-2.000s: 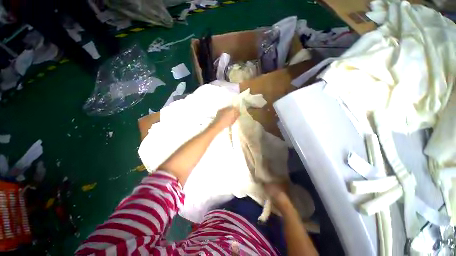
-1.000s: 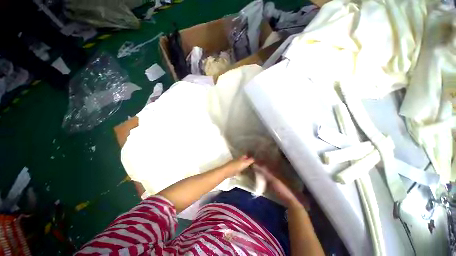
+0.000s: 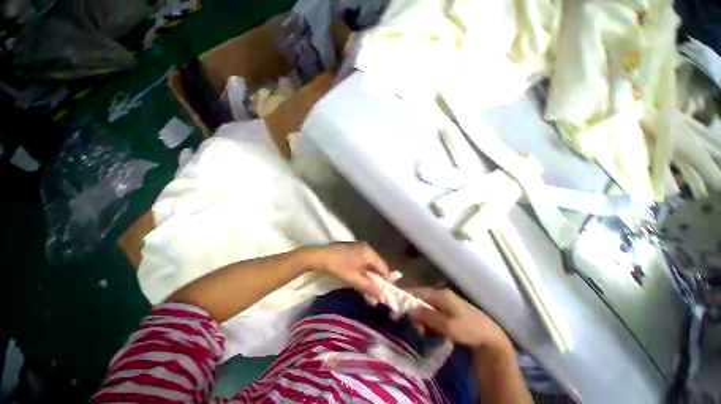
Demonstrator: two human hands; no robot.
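Note:
My left hand (image 3: 357, 268) and my right hand (image 3: 451, 316) are close together above my lap. Between their fingers they hold a small bunched cream strip of cloth (image 3: 402, 300), blurred by motion. A pale narrow end hangs below it near my right hand. A large heap of white-cream cloth (image 3: 229, 209) lies to the left of the table, partly under my left forearm.
The grey table (image 3: 348, 138) bears cream strips (image 3: 526, 284) and a large cream cloth pile (image 3: 474, 47). The machine head (image 3: 692, 237) is at the right, beside a bright metal area. An open cardboard box (image 3: 237, 59) and clear plastic (image 3: 91, 185) lie on the floor.
The view has turned towards the table and machine. The cream piece I handled over the heap is out of sight there. My hands are now over my lap, both on the small strip.

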